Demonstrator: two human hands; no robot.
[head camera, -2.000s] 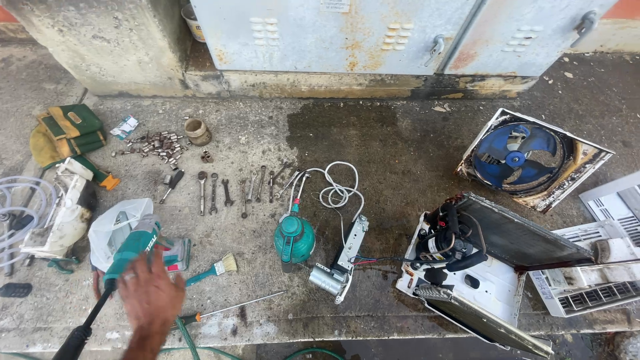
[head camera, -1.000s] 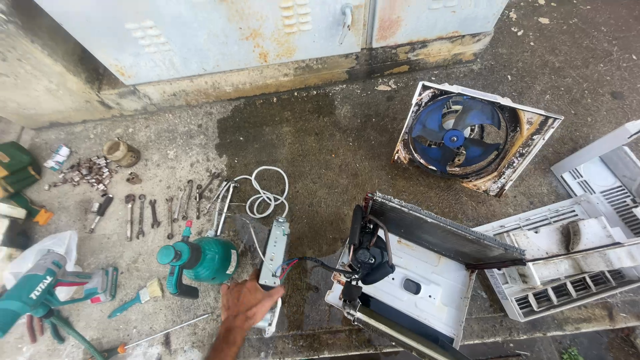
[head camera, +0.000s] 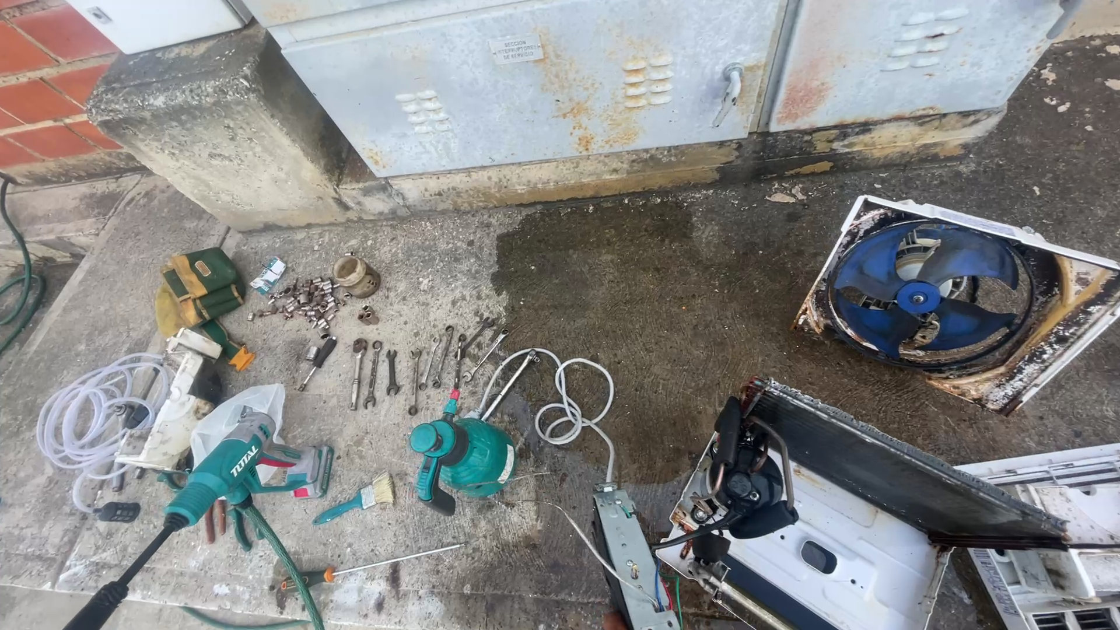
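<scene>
At the bottom edge, a sliver of my left hand (head camera: 615, 621) shows against the lower left side of a metal electrical control box (head camera: 637, 549); the rest of the hand is out of frame. The box is tilted, with a white cord (head camera: 570, 418) and thin colored wires attached. Right of it lies an opened air-conditioner chassis (head camera: 840, 547) with a black compressor (head camera: 757, 490) and a finned coil (head camera: 910, 464). A teal pump sprayer (head camera: 477, 455) stands to the left. My right hand is out of view.
A blue fan in a rusty housing (head camera: 919, 297) lies at right. Wrenches (head camera: 392, 372), sockets (head camera: 311, 302), a paintbrush (head camera: 354, 499), a screwdriver (head camera: 385, 562), a cordless pressure washer (head camera: 232, 464), and a coiled clear hose (head camera: 87, 416) cover the left ground. A metal cabinet (head camera: 525, 96) stands behind.
My left hand went from beside the pressure washer to the control box, and both are now lower in view, the hand mostly out of frame. The view shifted right, then back left.
</scene>
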